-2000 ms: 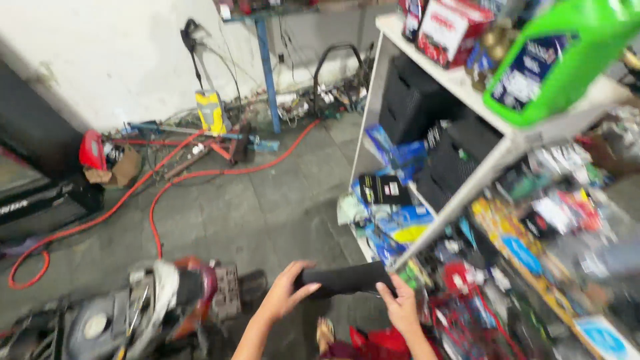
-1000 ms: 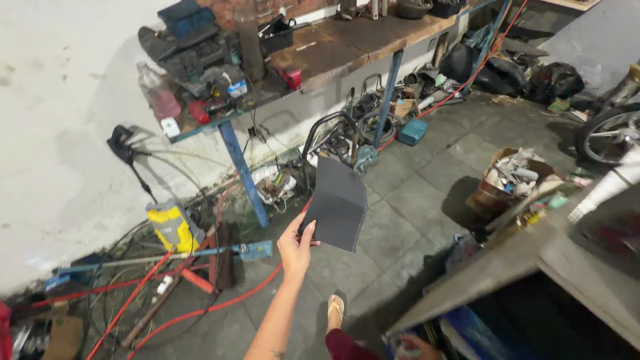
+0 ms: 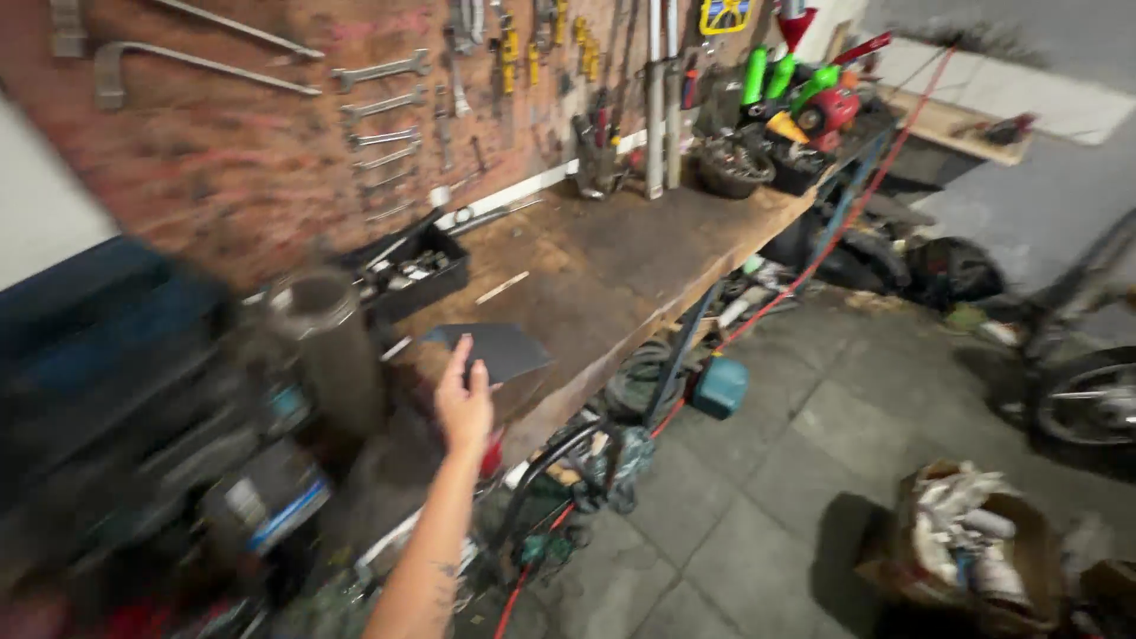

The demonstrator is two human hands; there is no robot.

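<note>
My left hand [image 3: 465,395] reaches over the near edge of a wooden workbench [image 3: 621,244], its fingers at a dark grey flat sheet [image 3: 506,348]. The sheet appears to lie on or just above the bench top; blur hides the exact contact and grip. Left of the hand stands a grey metal cylinder [image 3: 324,346]. Behind the sheet is a black tray [image 3: 422,275] holding small metal parts. My right hand is out of view.
Combination wrenches [image 3: 383,106] hang on the brown wall board. Funnels and green bottles [image 3: 781,75] stand at the bench's far end. A red hose [image 3: 799,275] runs down past a teal container [image 3: 720,388]. A cardboard box of rubbish [image 3: 976,532] sits on the tiled floor.
Two seconds ago both hands held the dark sheet; one second ago only the left held it, above the floor. Now sheet and left hand are at the workbench. The view has turned towards the bench.
</note>
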